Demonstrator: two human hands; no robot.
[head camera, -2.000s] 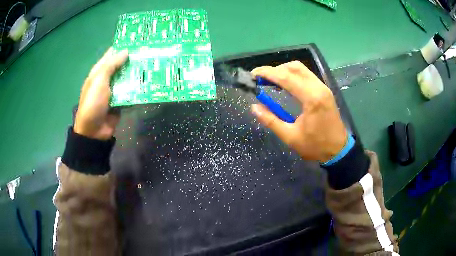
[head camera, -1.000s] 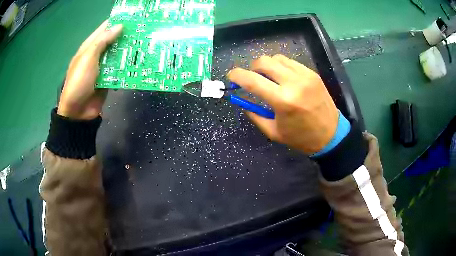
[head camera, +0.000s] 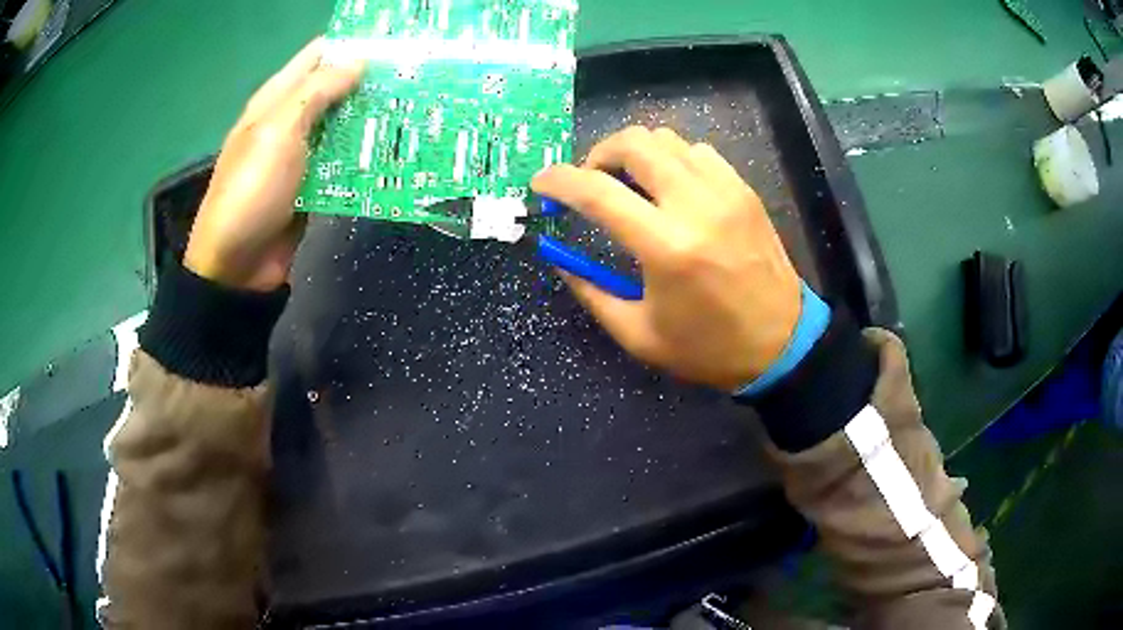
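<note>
A green PCB panel (head camera: 456, 117) with white print is held over the far part of the black catch tray (head camera: 493, 492); its top is cut off by the picture's edge. My left hand (head camera: 265, 172) grips its left side, thumb on the face, other fingers hidden behind. My right hand (head camera: 690, 252) holds blue-handled flush cutters (head camera: 589, 267), with a white patch near the pivot. The cutter jaws are at the panel's lower edge; I cannot tell whether they touch a lead. Many tiny bright lead clippings (head camera: 511, 326) lie scattered in the tray.
Right of the tray are a small black case (head camera: 994, 308), a cream-white tub (head camera: 1065, 167) and a white cup (head camera: 1074, 89). Another board piece (head camera: 1025, 17) lies at the top right. Thin blue handles (head camera: 56, 529) lie at lower left. Part of a person in blue (head camera: 1111, 382) shows at the right edge.
Since two seconds ago, the panel has moved up and right with my left hand. The cutters have moved left, from beside the panel to its lower edge.
</note>
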